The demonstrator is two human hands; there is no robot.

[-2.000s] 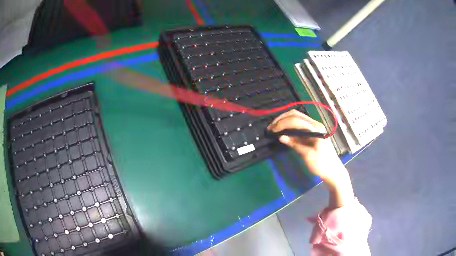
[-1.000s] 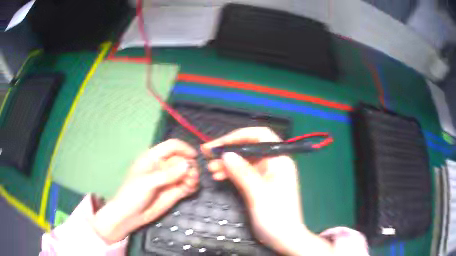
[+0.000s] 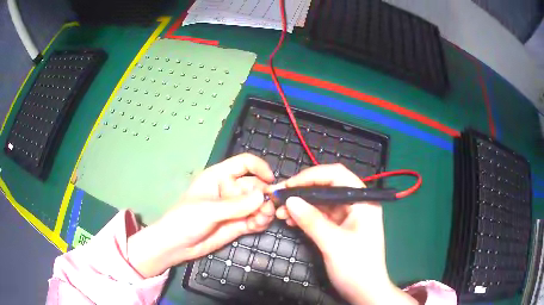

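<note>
My right hand [image 3: 340, 229] holds a thick black pen tool [image 3: 340, 195], level, its tip pointing left. A red line [image 3: 292, 119] runs from its rear end in a loop and up past the papers. My left hand [image 3: 223, 208] has thumb and fingers pinched together at the pen tip; a tiny dark part shows there, too small to make out. Both hands meet above the centre blister tray [image 3: 268, 241], a black tray with square pockets and shiny spots. The green component sheet [image 3: 161, 107], dotted with rows of small parts, lies left of it.
A black tray stack [image 3: 501, 202] with a white label stands at the right. A left tray [image 3: 56, 101] lies beyond yellow tape [image 3: 113, 104]. A rear tray stack [image 3: 376, 44] and papers [image 3: 244, 12] lie at the back. Pale sheets [image 3: 535, 268] show at the right edge.
My right hand has left the right-hand tray stack with the pen, and both hands now meet over the centre tray. Since one second ago they have closed together at the pen tip. The view has shifted left.
</note>
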